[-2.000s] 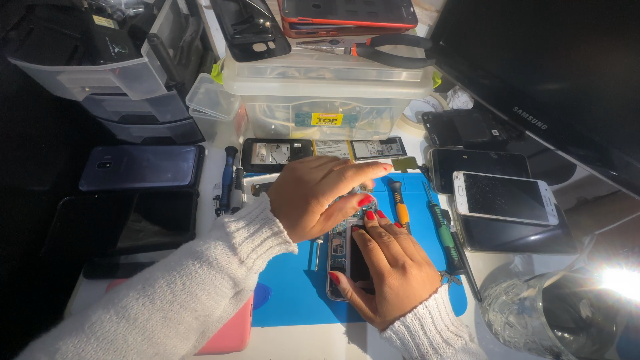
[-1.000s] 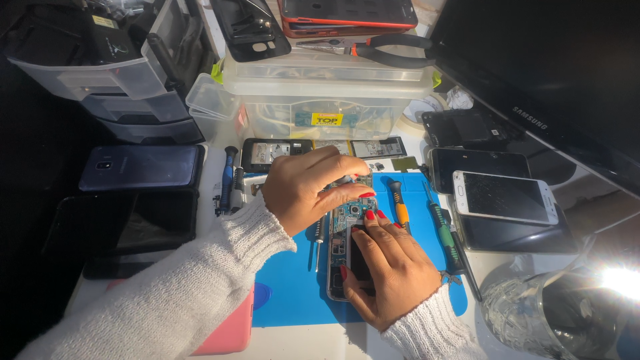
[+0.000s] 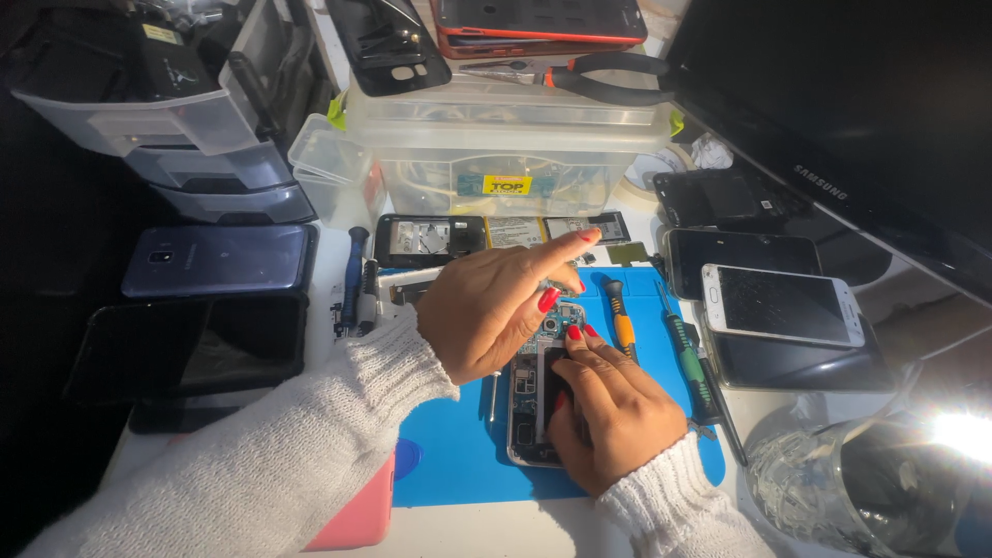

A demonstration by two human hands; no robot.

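Note:
An opened smartphone [image 3: 525, 411] with its circuit board and camera showing lies on a blue silicone work mat [image 3: 457, 457]. My right hand [image 3: 616, 407] rests over its right side, fingertips on the dark battery area and thumb near the lower part. My left hand [image 3: 500, 310] is above the phone's top end, index finger extended, thumb and another finger close around a small part, which is mostly hidden. A thin metal screwdriver [image 3: 494, 395] lies left of the phone. Right of it are an orange-and-black screwdriver [image 3: 620, 318] and a green-and-black screwdriver [image 3: 690, 360].
Phones lie left [image 3: 221, 260] and right, including a cracked white one [image 3: 783, 304]. Clear plastic boxes [image 3: 504, 178] bearing pliers [image 3: 573, 76] stand behind. A monitor [image 3: 852, 116] leans in at right, above a glass jar [image 3: 845, 473]. Blue-handled screwdriver [image 3: 355, 271] and pink phone case [image 3: 360, 504] are at left.
My left index finger, curled in toward the phone a second ago, is now extended to the right. My right hand has stayed on the phone.

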